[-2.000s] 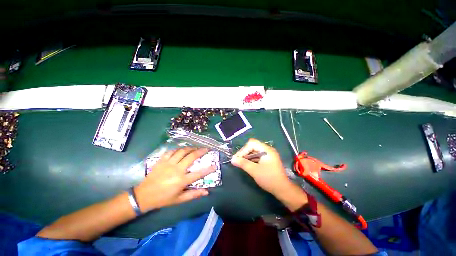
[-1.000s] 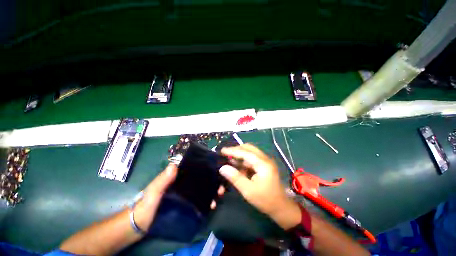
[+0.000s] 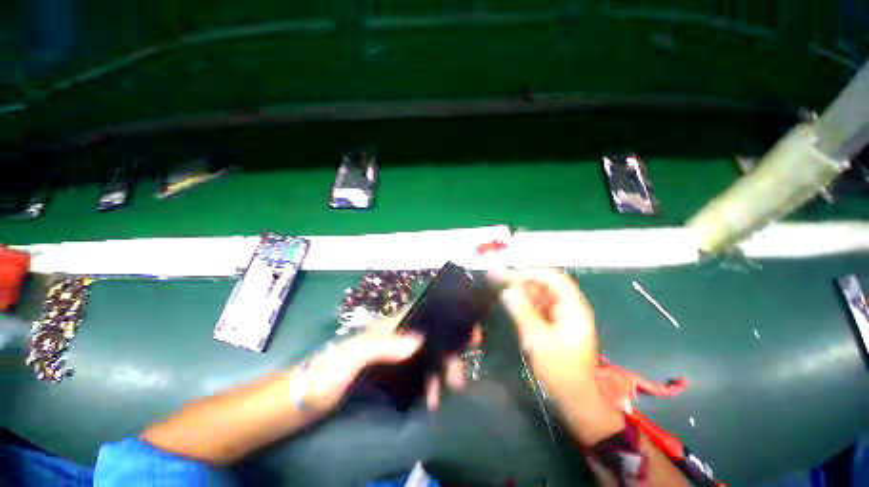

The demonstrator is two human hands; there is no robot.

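A phone mid-frame (image 3: 434, 328) is held up off the bench, its plain dark screen side facing the camera, slightly blurred. My left hand (image 3: 367, 361) grips its lower left side, with fingertips showing at its right edge. My right hand (image 3: 548, 309) is at the phone's upper right, fingers bent and blurred; whether it touches the phone or holds a tool cannot be told. A pile of tiny dark and brown parts (image 3: 379, 293) lies behind the phone, partly hidden by it.
An open phone unit (image 3: 262, 293) lies at left, overlapping the white strip (image 3: 591, 249). A second parts pile (image 3: 59, 328) is far left. An orange-red blow gun (image 3: 657, 433) lies beside my right forearm, with a thin stick (image 3: 656, 304) beyond. Phone units (image 3: 354, 181) sit on the belt.
The phone was flat under my left hand, then lifted with its dark side showing; it now sits farther right. My right hand has moved right. Belt units appear farther right.
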